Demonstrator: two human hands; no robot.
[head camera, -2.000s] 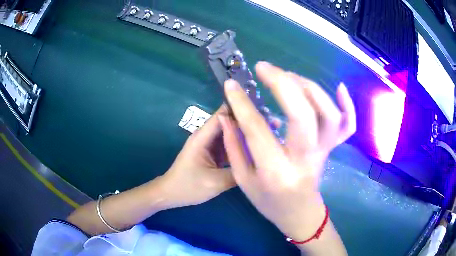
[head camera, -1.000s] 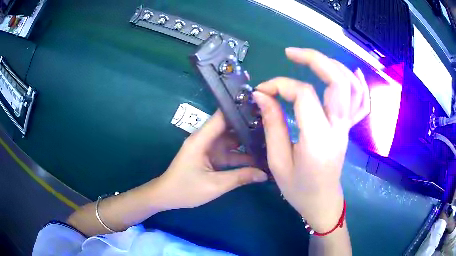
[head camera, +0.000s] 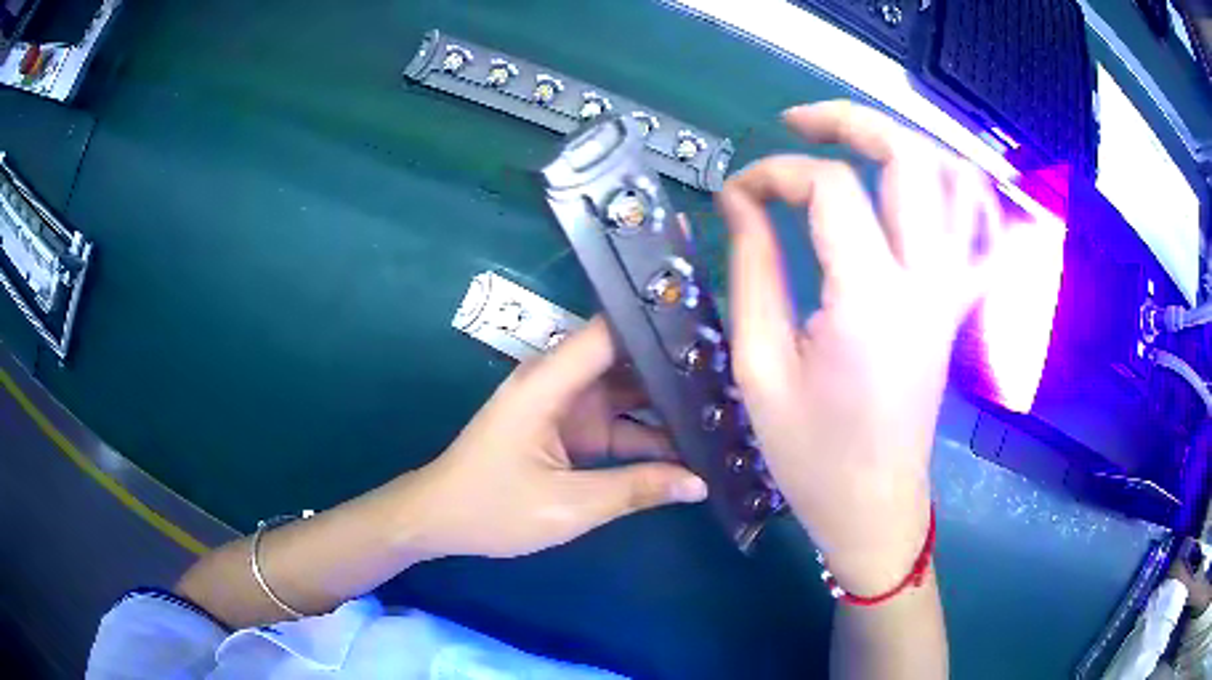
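Observation:
A dark grey LED light bar (head camera: 635, 286) is held tilted above the mat, its upper end towards the top. Several round fittings run along it, with yellow-orange centres in the upper ones. My left hand (head camera: 545, 445) grips it from the left, thumb across its lower part. My right hand (head camera: 851, 312) is just right of the bar, thumb and forefinger tips close together beside the upper fittings. Whether a small part is between them cannot be told. My right hand hides part of the bar's right edge.
One light bar (head camera: 565, 104) lies on the green mat (head camera: 266, 266) behind the held one. Another, silver-white bar (head camera: 499, 314) lies partly under my left hand. A bright white-violet glow (head camera: 1030, 312) is at right, a black ribbed tray (head camera: 1017, 67) at upper right, a metal frame (head camera: 40, 253) at far left.
My right hand has moved off the bar, up and right. More of the held bar's fittings show. The bar lying behind appears further right in the view.

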